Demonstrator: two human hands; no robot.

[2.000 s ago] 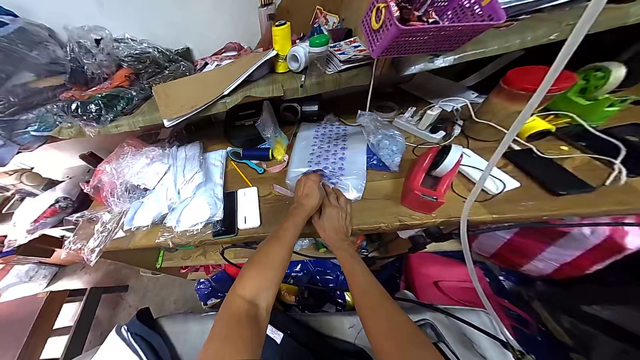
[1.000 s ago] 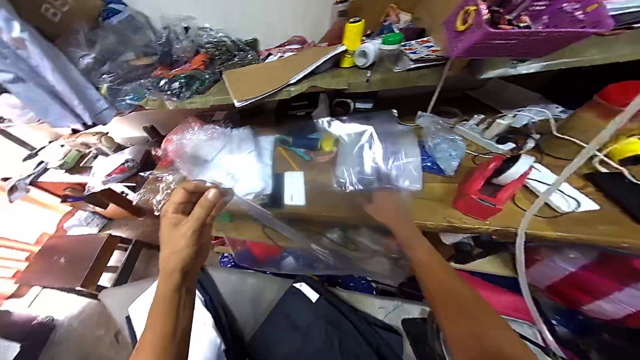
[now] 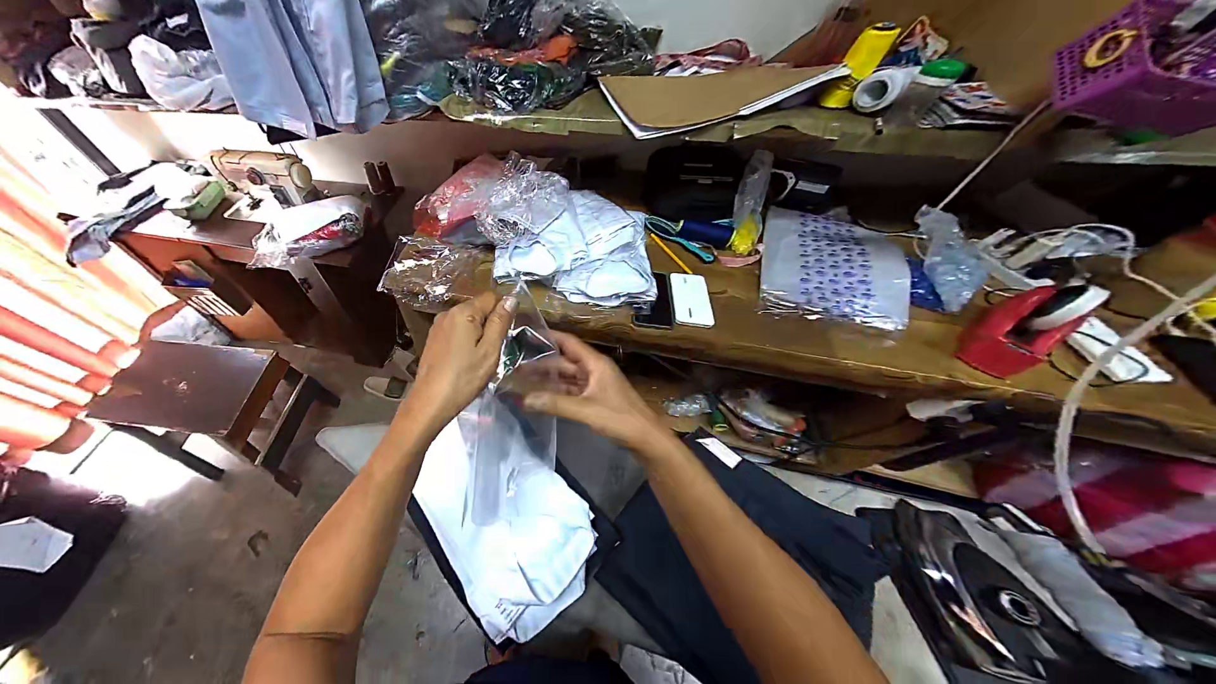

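Note:
My left hand [image 3: 465,347] pinches the top of a clear plastic bag [image 3: 489,456] between thumb and fingers. The bag hangs down over folded white clothing [image 3: 532,560]. Beside the bag, my right hand [image 3: 594,389] has its fingers curved and spread at the bag's right edge; whether it grips the plastic is not clear. Dark folded cloth [image 3: 750,551] lies to the right of the white clothing. A stack of printed plastic bags [image 3: 836,271] rests on the wooden table.
On the table [image 3: 589,323] are wrapped white garments [image 3: 598,247], a white phone [image 3: 692,300] and a red tape dispenser [image 3: 1021,332]. An iron [image 3: 1007,589] is at lower right. A wooden stool [image 3: 180,389] and a sewing machine [image 3: 261,180] stand left.
Both hands have left the stack of printed bags, and a clear bag is now in my left hand. The hands are closer together than one second ago. The view has swung left.

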